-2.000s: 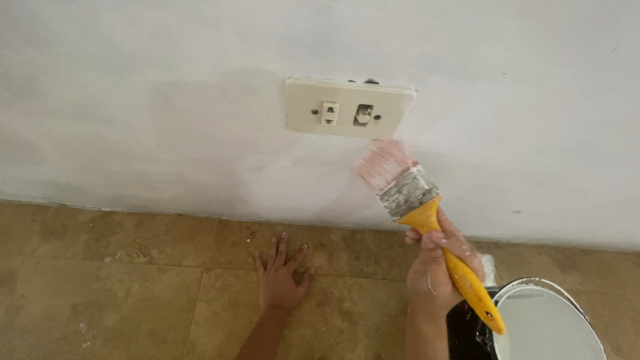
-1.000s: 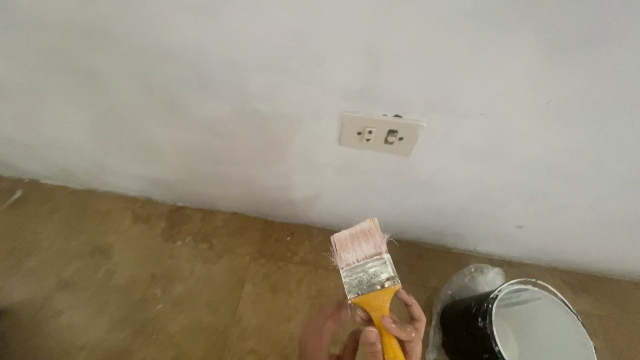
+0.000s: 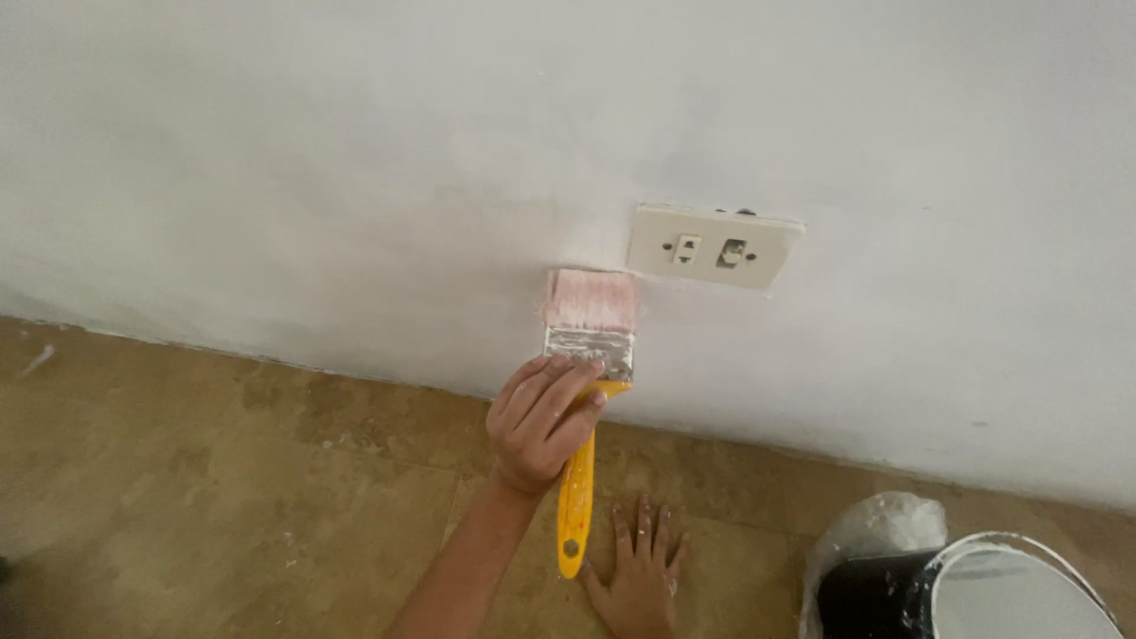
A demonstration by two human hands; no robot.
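My left hand [image 3: 537, 430] is closed around the lower metal band and yellow handle of a flat paintbrush [image 3: 576, 506]. The brush's pinkish, paint-coated bristles point up and rest against the white wall [image 3: 355, 222], just left of and below the lower left corner of a cream outlet plate [image 3: 717, 247]. White paint smears its metal ferrule. To the right of the handle's end, my right hand [image 3: 639, 572] lies palm down with fingers spread on the brown tiled floor [image 3: 355, 515]; it holds nothing.
A black paint bucket [image 3: 874, 599] with a white inside and a paint-smeared rim stands at the lower right. Clear plastic [image 3: 896, 519] lies against its back and left side. The wall meets the floor along a slanting edge, and pale paint specks mark the floor.
The paintbrush has passed from my right hand to my left. Two seconds ago my left hand was flat on the floor; now my right hand is there. The bristles have moved to the outlet plate's left side.
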